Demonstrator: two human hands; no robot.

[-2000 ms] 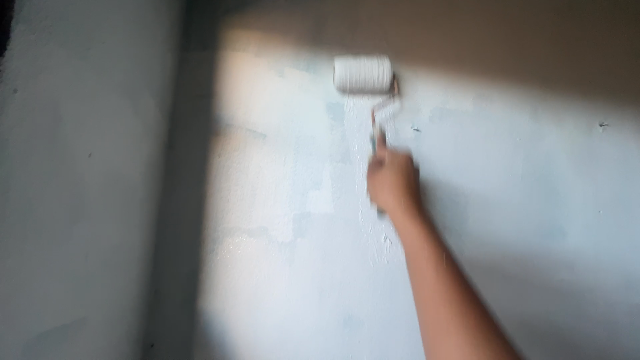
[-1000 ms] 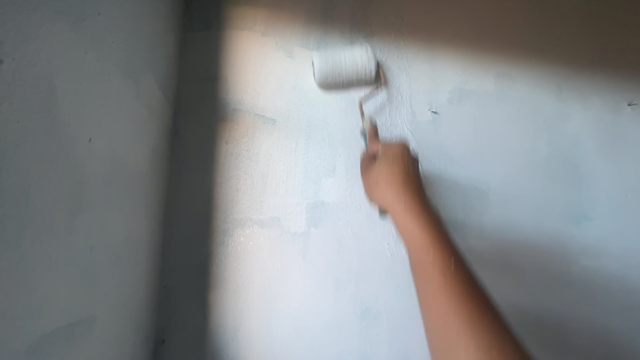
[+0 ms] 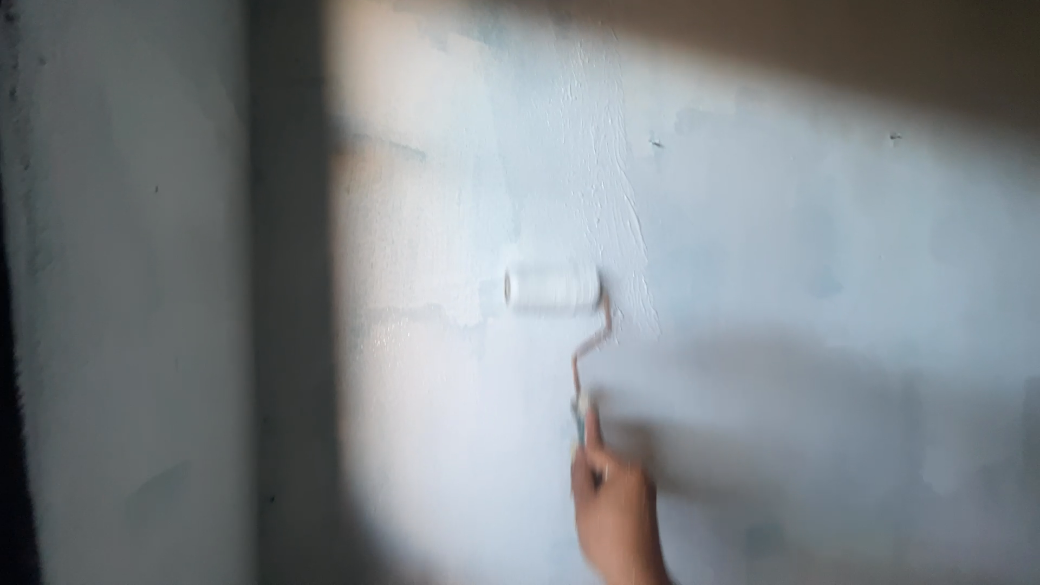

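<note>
My right hand (image 3: 617,504) is shut around the handle of a paint roller, with its index finger stretched up along the handle. The roller's white cover (image 3: 552,288) lies level against the painted wall (image 3: 455,390), and its bent wire frame (image 3: 593,341) runs down from the cover's right end to the handle. Above the roller, a band of wet paint (image 3: 601,179) with raised ridges shows on the wall. My left hand is not in view.
A dark, shaded vertical strip (image 3: 292,325) separates the lit wall from a grey-white wall face (image 3: 146,325) on the left. Two small dark marks, one a nick (image 3: 656,144) and one a spot (image 3: 895,136), are on the wall at the upper right.
My right hand and the roller have moved down the wall from its upper part. A ridged band of paint now shows above the roller.
</note>
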